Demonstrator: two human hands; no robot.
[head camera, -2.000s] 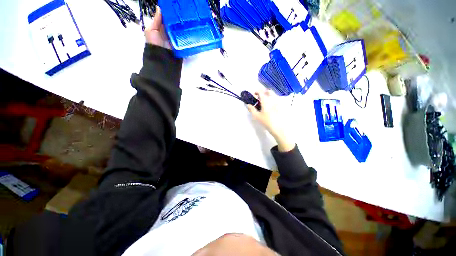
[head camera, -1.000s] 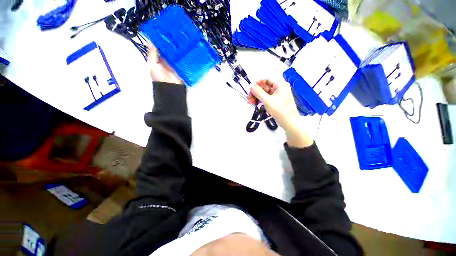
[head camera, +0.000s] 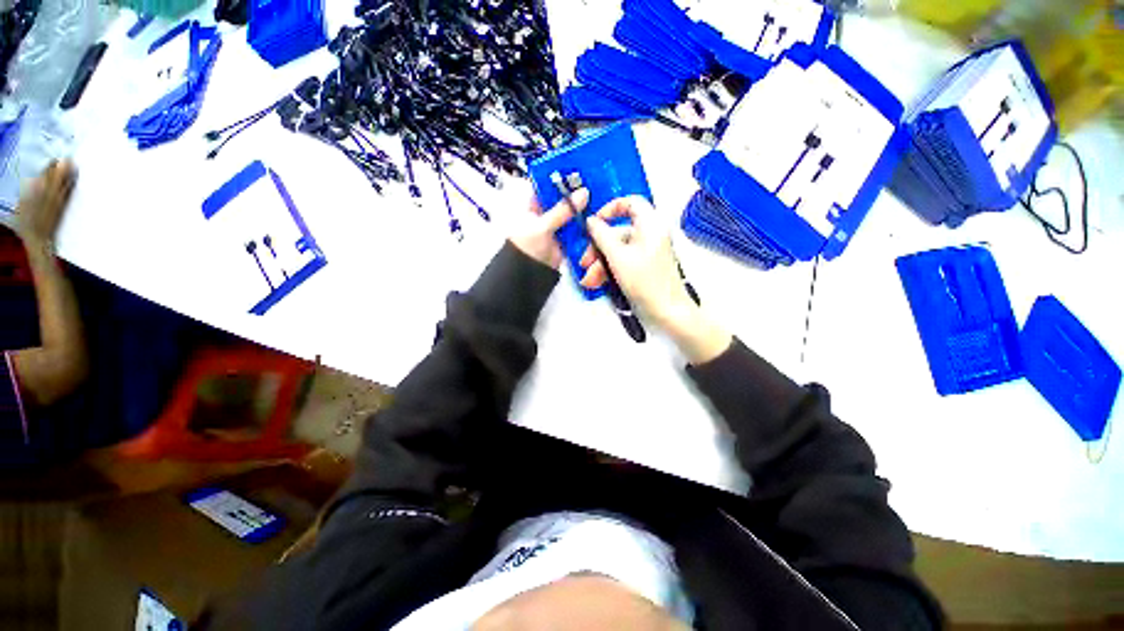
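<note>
My left hand (head camera: 545, 232) holds a bright blue tray (head camera: 613, 158) over the front middle of the table. My right hand (head camera: 631, 256) holds a black coiled cable (head camera: 626, 311) against the tray, with its metal-tipped plugs at the tray's upper left and its coil hanging below my fingers. The hands cover much of the tray, so I cannot tell whether the plugs sit in its slots. Two more blue trays (head camera: 959, 318) lie at the right of the table.
A large black cable pile (head camera: 444, 80) lies at back centre. Fanned blue packages (head camera: 616, 84) and stacked printed sleeves (head camera: 807, 154) stand right of it. A single pack (head camera: 265, 234) lies at left. Another person's arm (head camera: 52, 296) rests at the far left edge. A red stool (head camera: 228, 401) stands below.
The tray has moved down and right in my left hand. My right hand has brought the cable up to it. The view has shifted left, showing another person's arm.
</note>
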